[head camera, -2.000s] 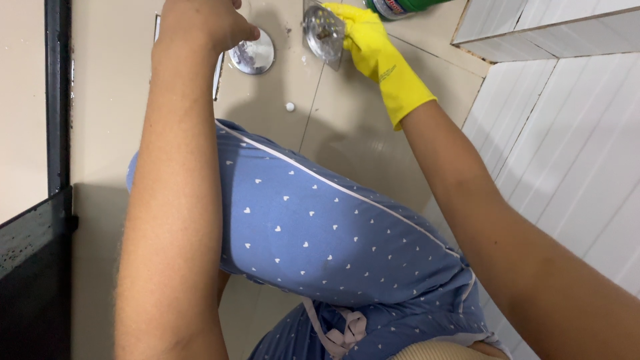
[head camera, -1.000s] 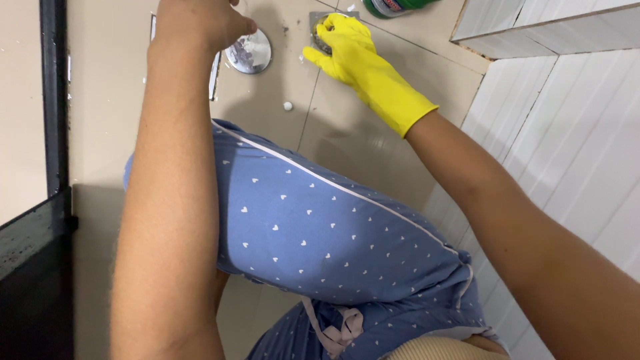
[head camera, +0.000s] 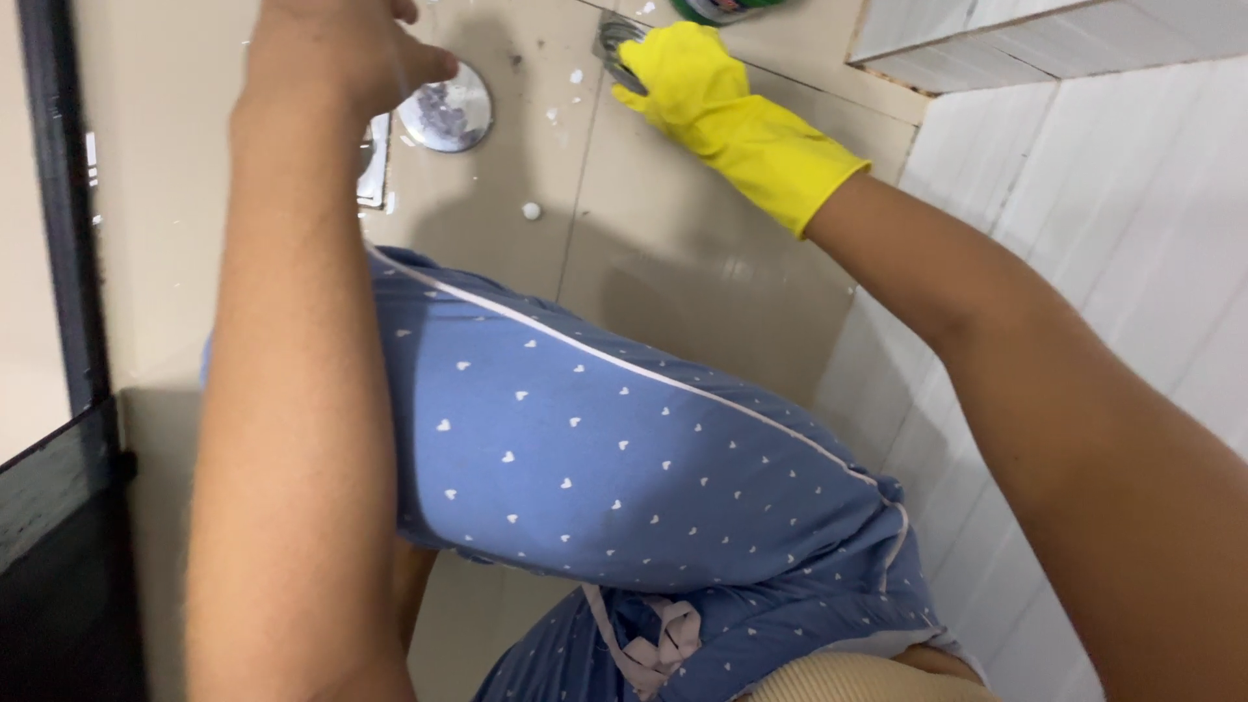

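My right hand (head camera: pixel 682 83), in a yellow rubber glove, grips a grey metallic-looking piece (head camera: pixel 616 44) at the top of the view, low over the tiled floor or on it. My bare left hand (head camera: pixel 356 58) is at the upper left, cut by the top edge, thumb stretched out; whether it holds anything is hidden. Beside its thumb lies a round metal disc (head camera: pixel 447 107) with a blotchy surface. Under the left wrist, a metal drain frame (head camera: pixel 374 166) shows in part. A small white lump (head camera: pixel 530 211) and white foam spots lie on the beige floor tiles (head camera: pixel 507 58).
A green container (head camera: pixel 721 8) stands at the top edge, past my gloved hand. White tiled wall (head camera: pixel 1092 195) and a low ledge (head camera: pixel 975 58) bound the right side. A black frame (head camera: pixel 68 195) runs down the left. My bent leg in blue cloth (head camera: pixel 604 439) fills the middle.
My gloved right hand has turned over the grey piece, from holding it at its edge to lying palm-down on it. My left hand has hardly moved.
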